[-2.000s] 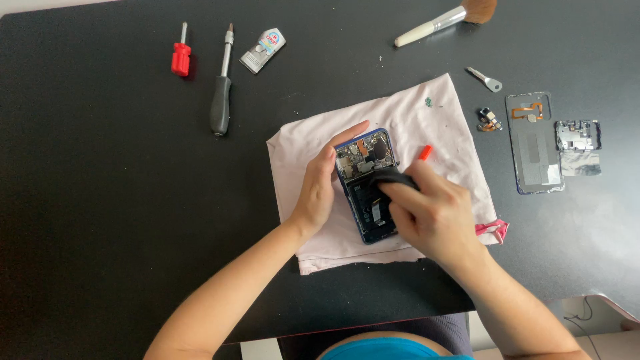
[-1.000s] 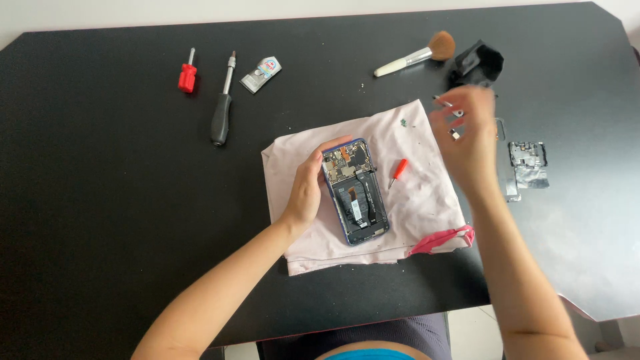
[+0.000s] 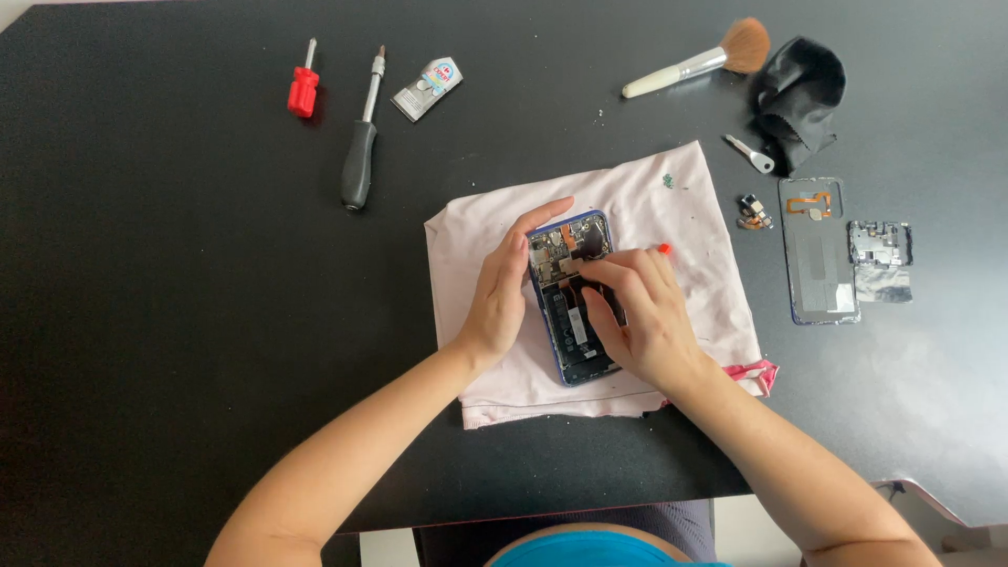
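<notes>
An opened smartphone (image 3: 573, 327) with a blue frame lies on a folded pale pink cloth (image 3: 504, 394), its circuit board and black battery exposed. My left hand (image 3: 502, 287) steadies the phone along its left edge, thumb and fingers near the top left corner. Over the phone's right side is my right hand (image 3: 642, 315), its index fingertip at the lower part of the circuit board; whether it pinches anything there cannot be told. Just beyond its knuckles shows the red end of a small tool (image 3: 665, 249), mostly hidden by the hand.
On the black table, a red screwdriver (image 3: 303, 90), a black-handled screwdriver (image 3: 358, 165) and a small packet (image 3: 428, 88) lie at upper left. At right are a brush (image 3: 677, 72), a black cloth (image 3: 799, 94), a key-shaped tool (image 3: 752, 153), small parts (image 3: 754, 213), the back cover (image 3: 819, 260) and a metal-and-board piece (image 3: 880, 244).
My right hand held the black cloth over the phone two seconds ago, was near the cloth at upper right one second ago, and is back over the phone without it.
</notes>
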